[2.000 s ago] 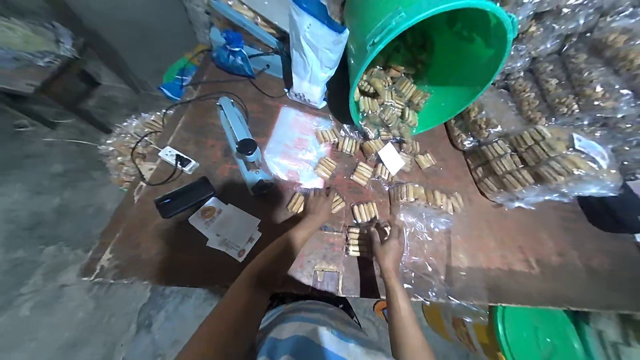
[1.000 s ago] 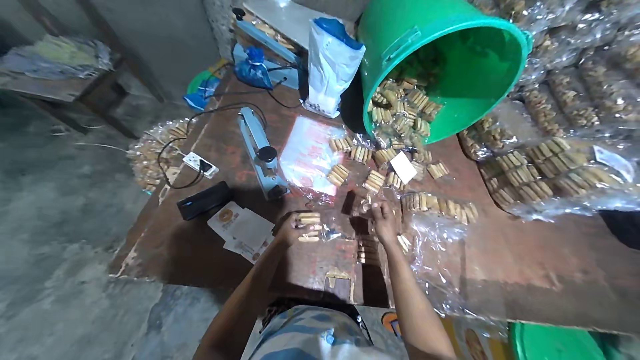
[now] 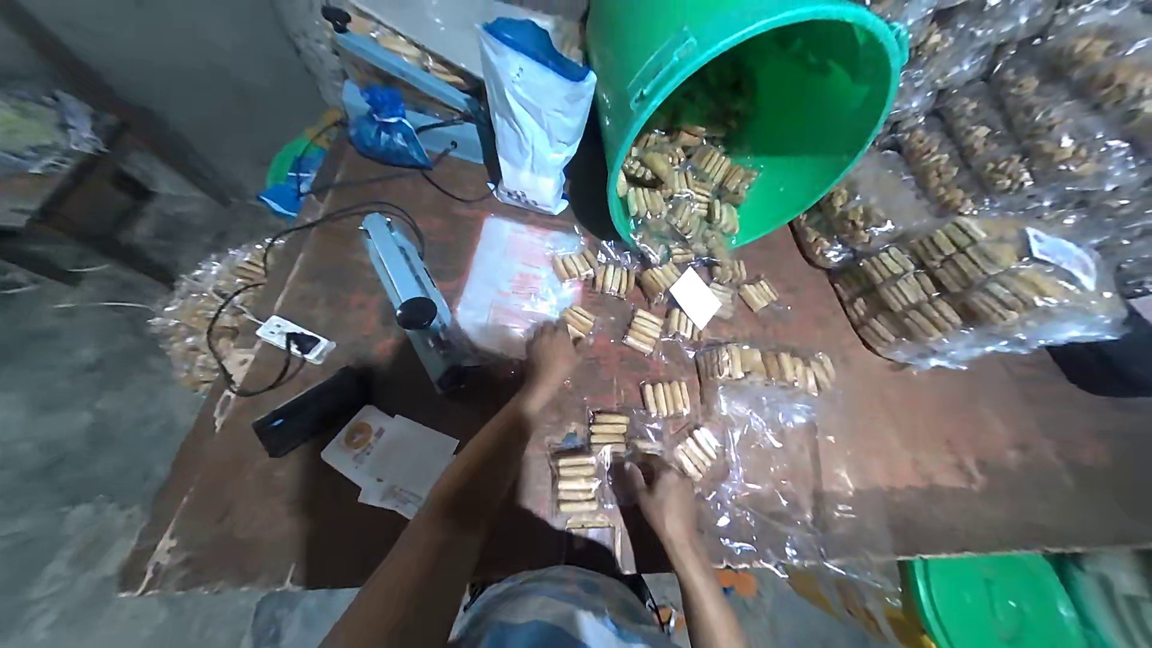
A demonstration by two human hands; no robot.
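My left hand (image 3: 549, 360) reaches forward to a small clear packet of finger-shaped snack sticks (image 3: 578, 321), its fingertips at the packet's near edge. My right hand (image 3: 661, 495) is low on the table, fingers bent beside a packet of sticks (image 3: 696, 452); whether it grips anything is hidden. Left of it lie two packets, one (image 3: 576, 483) nearer me and one (image 3: 609, 431) just beyond. Another packet (image 3: 666, 399) lies ahead of my right hand. A long clear bag (image 3: 765, 367) with packets in its far end lies to the right, its empty film stretching toward me.
A tipped green bucket (image 3: 765, 117) spills packets at the back. A blue impulse sealer (image 3: 409, 297), a black case (image 3: 310, 412), paper cards (image 3: 391, 459) and a power strip (image 3: 295, 339) are at left. Filled bags (image 3: 981, 288) are piled at right. A white pouch (image 3: 537, 117) stands behind.
My left hand has moved forward from the packets near the table's front edge to a packet farther back. My right hand has moved nearer to me. Packets before me lie in a changed arrangement.
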